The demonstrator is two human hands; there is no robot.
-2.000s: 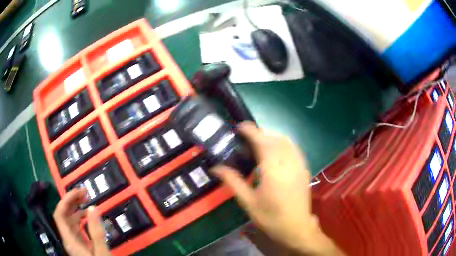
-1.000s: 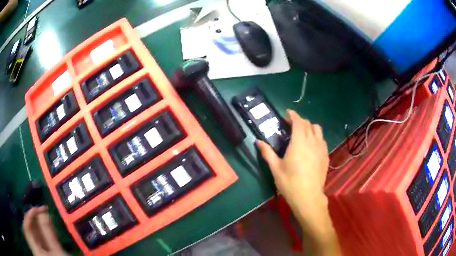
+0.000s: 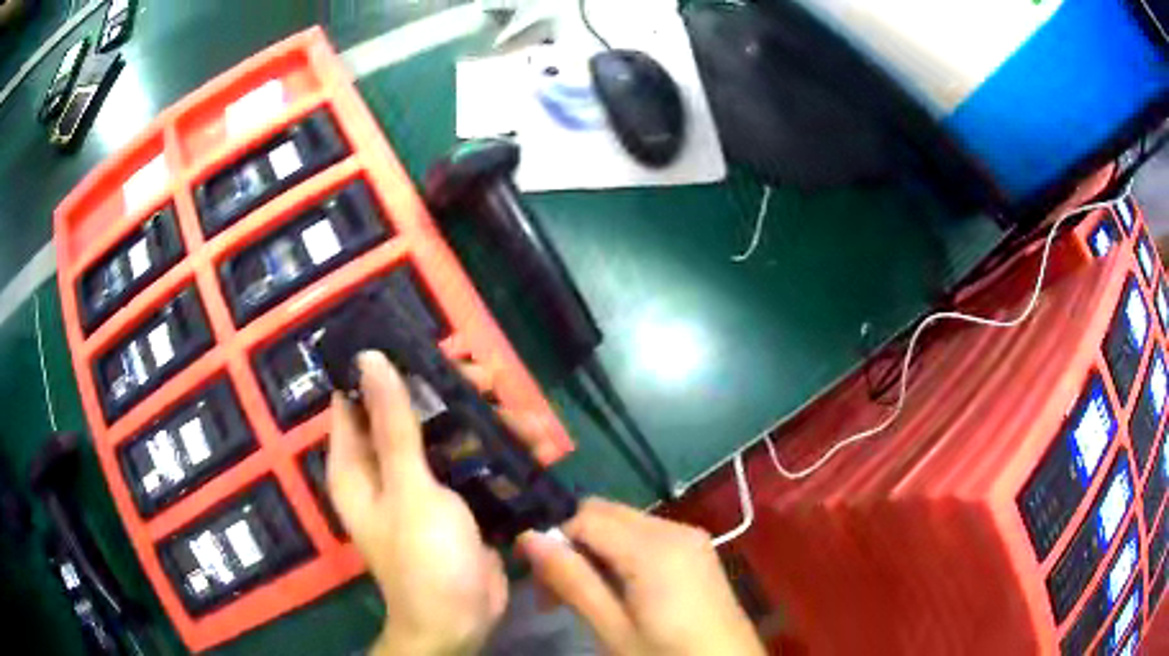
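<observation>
A black handset [image 3: 481, 442] is held above the lower right part of the orange-red tray [image 3: 212, 336], its open back facing up. My left hand [image 3: 417, 513] grips its side, with fingers over the upper part. My right hand [image 3: 647, 577] is at the handset's lower end, fingers pinched on a small white plug [image 3: 551, 536] that touches that end. A white cable [image 3: 746, 493] runs from near my right hand to the right. Other handsets lie face-down in the tray pockets. The pockets under the held handset are partly hidden.
A barcode scanner [image 3: 519, 250] lies right of the tray. A mouse [image 3: 638, 105] rests on a white sheet. A monitor [image 3: 1026, 90] stands at upper right, above stacked trays [image 3: 897, 525]. Another scanner [image 3: 77, 538] is at lower left. Loose handsets [image 3: 87, 100] lie at upper left.
The handset has moved left from beside the scanner to above the tray. My left hand has come in from the lower left and grips it. My right hand has shifted to its lower end, at the plug.
</observation>
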